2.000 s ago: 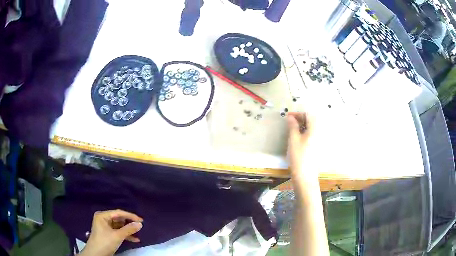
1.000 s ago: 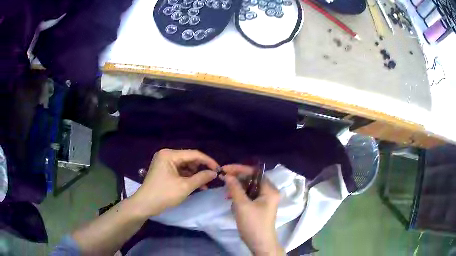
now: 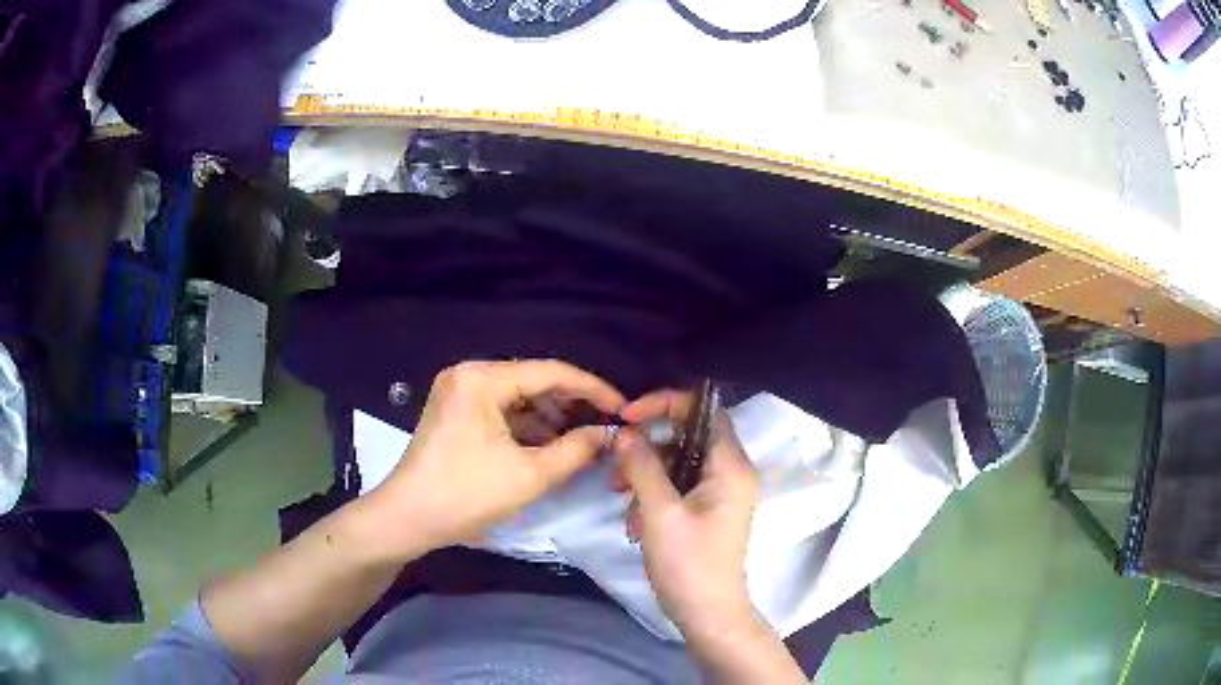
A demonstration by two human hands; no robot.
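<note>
The dark purple garment (image 3: 536, 268) lies over the lap, with its white lining (image 3: 817, 509) showing. A shiny round button (image 3: 399, 394) sits on the purple cloth, left of my left hand (image 3: 502, 448). My left hand pinches a tiny dark thing, apparently a small button, at its fingertips. My right hand (image 3: 696, 509) meets it there with thumb and finger, and holds dark thread snips (image 3: 696, 435) in its palm. A silvery round spot, possibly a button, shows by the right fingertips. Needle and thread cannot be made out.
The table edge with a tape measure (image 3: 629, 139) runs across above the lap. Button dishes (image 3: 536, 30), a red pencil (image 3: 961, 12) and loose dark buttons (image 3: 1065, 87) lie at the top. A wire-mesh wastebasket (image 3: 1011, 375) stands right, a blue crate (image 3: 141, 335) left.
My right hand has come from the loose buttons on the mat to the lap and met my left hand. Over the last second the view tilted down; the hands stay together over the garment.
</note>
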